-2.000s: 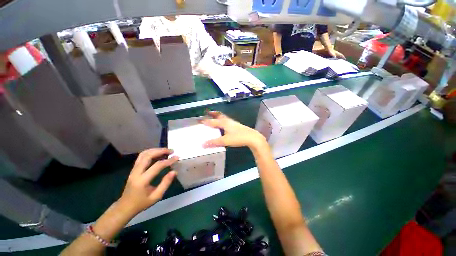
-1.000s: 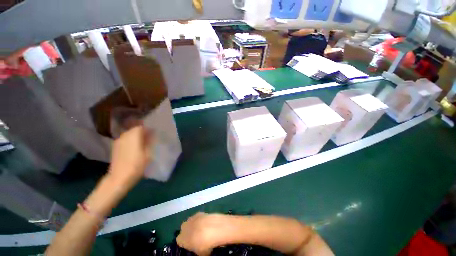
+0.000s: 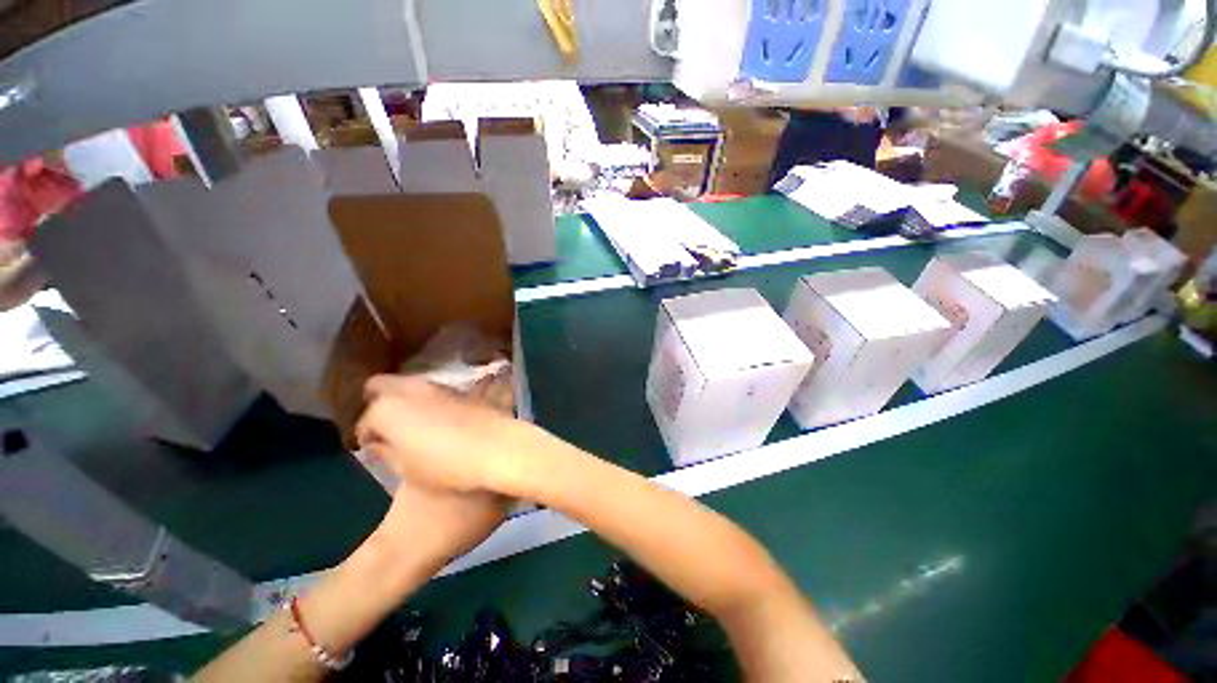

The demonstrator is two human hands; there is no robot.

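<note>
An open carton (image 3: 425,254) stands in front of me with its brown-inside lid up and a side flap out. Whitish film and a light item show in its opening. My right hand (image 3: 434,434) is at the opening with its fingers bent down; whether it holds something is hidden. My left hand (image 3: 447,514) is below it at the carton's near side, its fingers mostly hidden behind my right hand. Black coiled cables (image 3: 534,640) lie heaped at the near edge below my arms.
Closed white cartons (image 3: 731,376) stand in a row at right on the green belt. Open grey-looking cartons (image 3: 247,280) crowd the left. Flat papers or cartons (image 3: 654,238) lie on the far side. A metal rail with blue-and-white sockets (image 3: 834,38) crosses above. A person's dark clothing shows behind.
The closed carton under my hands has joined the row at right. An open carton now stands in front of me. My right hand went down to the cables, then up to this carton's opening.
</note>
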